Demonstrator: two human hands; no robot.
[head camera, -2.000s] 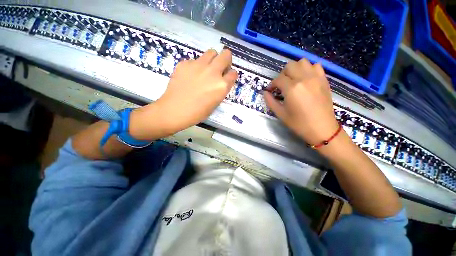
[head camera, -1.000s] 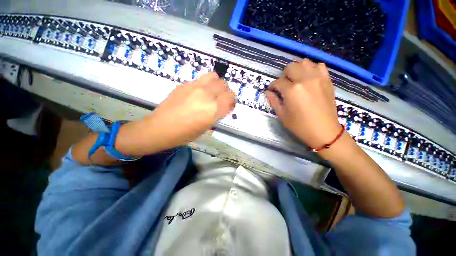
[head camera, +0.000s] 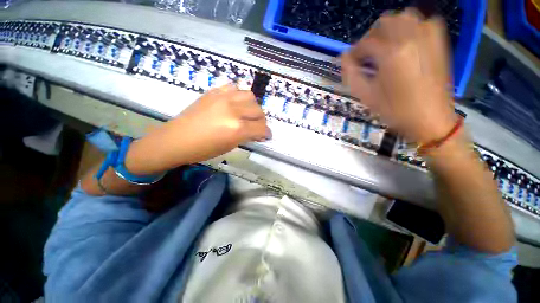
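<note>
Circuit board panels (head camera: 325, 118) with blue and black parts lie end to end in the long track, with black bands (head camera: 260, 84) between panels. My left hand (head camera: 222, 121), with the blue wrist strap, is curled at the near edge of the boards; its fingertips are bent under and what they hold is hidden. My right hand (head camera: 397, 74), blurred, is raised over the near edge of the blue bin (head camera: 314, 39) and the boards. Its fingers are curled, and I cannot tell if a part is in them. Small black components (head camera: 337, 18) fill the bin.
Black strips (head camera: 284, 56) lie between boards and bin. Clear plastic bags (head camera: 207, 7) lie left of the bin. Long dark parts (head camera: 515, 97) lie to its right, with a second blue bin (head camera: 524, 23) beyond. The metal rail (head camera: 331, 155) runs along the near side of the boards.
My right hand has moved from the boards up and right to the bin's near edge. My left hand has shifted slightly left and down. The small dark piece on the rail no longer shows.
</note>
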